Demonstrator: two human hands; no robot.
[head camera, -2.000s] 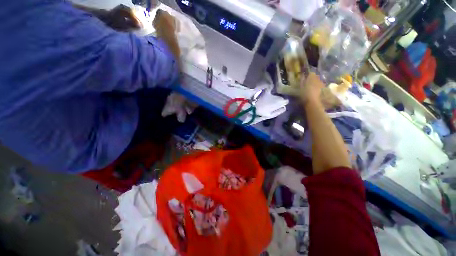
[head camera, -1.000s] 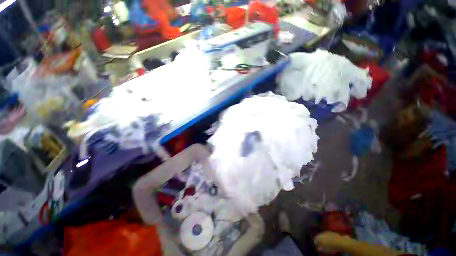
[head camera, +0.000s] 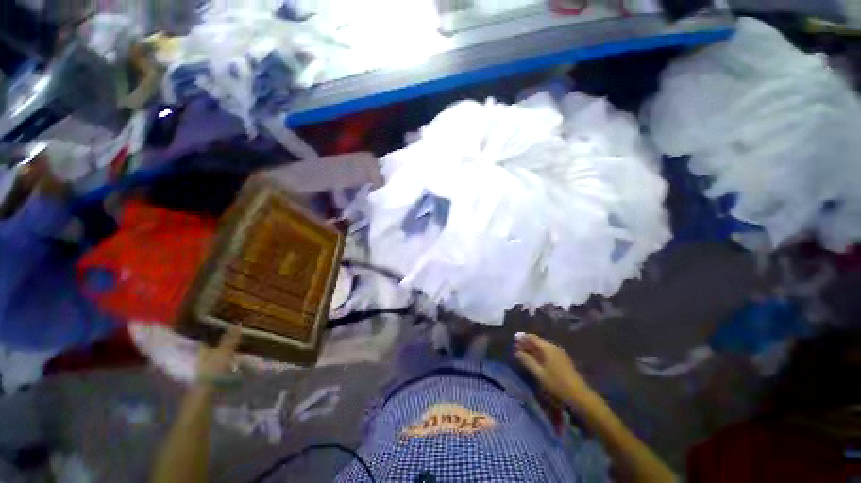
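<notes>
A brown square stool with a pale frame and a nested-square pattern is tilted at left centre, dark bars sticking out to its right. My left hand is at its lower edge, fingers over the rim and blurred; it seems to grip it. My right hand is in front of the white heap, fingers apart, holding nothing visible. The large heap of white garment pieces lies at centre, with a few blue-grey patches. It is overexposed and hides what bears it.
A blue-edged table crosses the top. Another white heap is at right. A red-orange bag is left of the stool, beside a person's blue clothing. Scraps and a blue piece lie on the floor.
The view has swung right, away from the sewing machine, and down to the heaps. The brown stool and both my hands now show; the arm reaching over the table is gone.
</notes>
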